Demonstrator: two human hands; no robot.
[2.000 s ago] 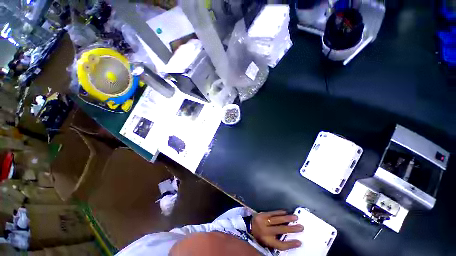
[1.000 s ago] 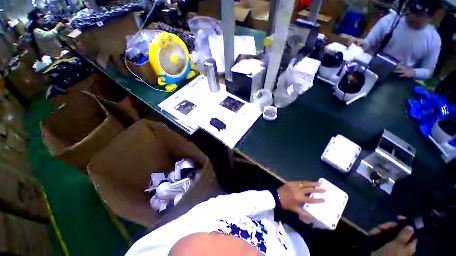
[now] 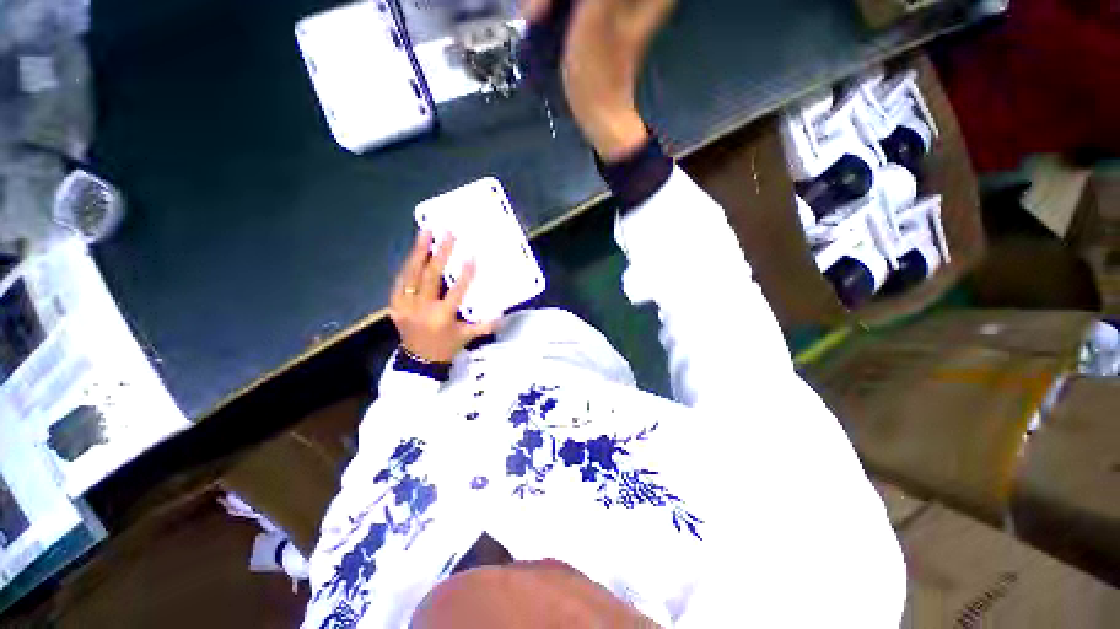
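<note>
A white housing (image 3: 497, 246) with small dark slots along its edges lies at the bench's front edge. My left hand (image 3: 427, 301), with a ring, lies over its left side and holds it, fingers spread on top. My right hand (image 3: 608, 68) is raised beyond it at the top edge, its fingertips partly cut off. It holds a thick black object, which looks like the electric screwdriver (image 3: 544, 52); its tip cannot be made out. A second white housing (image 3: 362, 80) lies further back on the bench, beside a white-and-metal fixture (image 3: 461, 59).
Instruction sheets (image 3: 105, 356) and a small round screw dish (image 3: 86, 204) are on the left. An open carton (image 3: 768, 221) of white camera units with black heads stands at the right, with brown cartons (image 3: 946, 381) below. The bench edge runs diagonally in front of my body.
The view has swung right and down. My left hand stays on the housing. My right hand, low at the right edge one second ago, is now raised at the top with the black object.
</note>
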